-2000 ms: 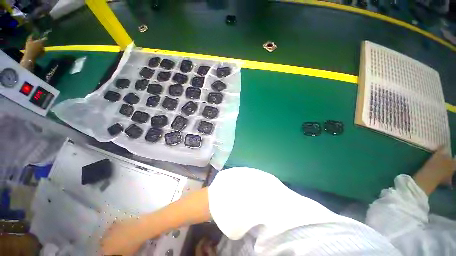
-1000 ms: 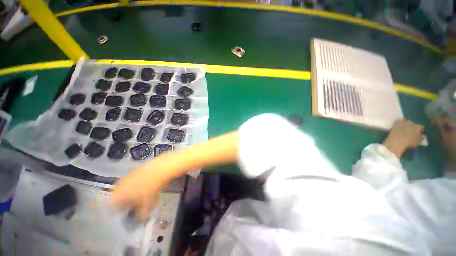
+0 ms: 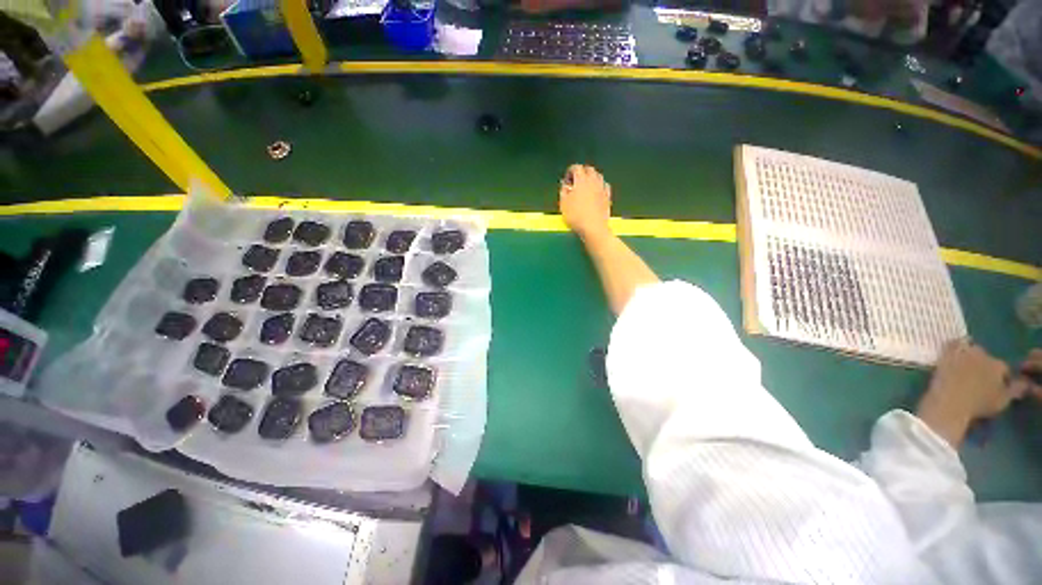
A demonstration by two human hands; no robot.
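My right hand (image 3: 585,203) reaches over the yellow edge onto the dark green conveyor, fingers bent together. A small dark spot shows at its fingertips; whether they grip a small metal-edged part is unclear. My left hand is out of the picture. Black square housings (image 3: 319,330) lie in rows on a wrinkled whitish liner sheet (image 3: 465,377) on the green bench. Another housing (image 3: 598,366) lies partly hidden beside my sleeve. Another small metal-edged part (image 3: 278,149) and a small black piece (image 3: 489,122) lie on the conveyor.
A white machine table (image 3: 257,537) at lower left carries a black block (image 3: 153,522). A perforated tray (image 3: 851,251) stands at right, with a neighbour's hands (image 3: 966,383) by its lower corner. A yellow post (image 3: 137,109) rises at upper left. More parts lie beyond the conveyor.
My right hand has moved from the machine table at lower left up and right to the conveyor, where a metal-edged part showed earlier. The view has shifted and shows more beyond the conveyor.
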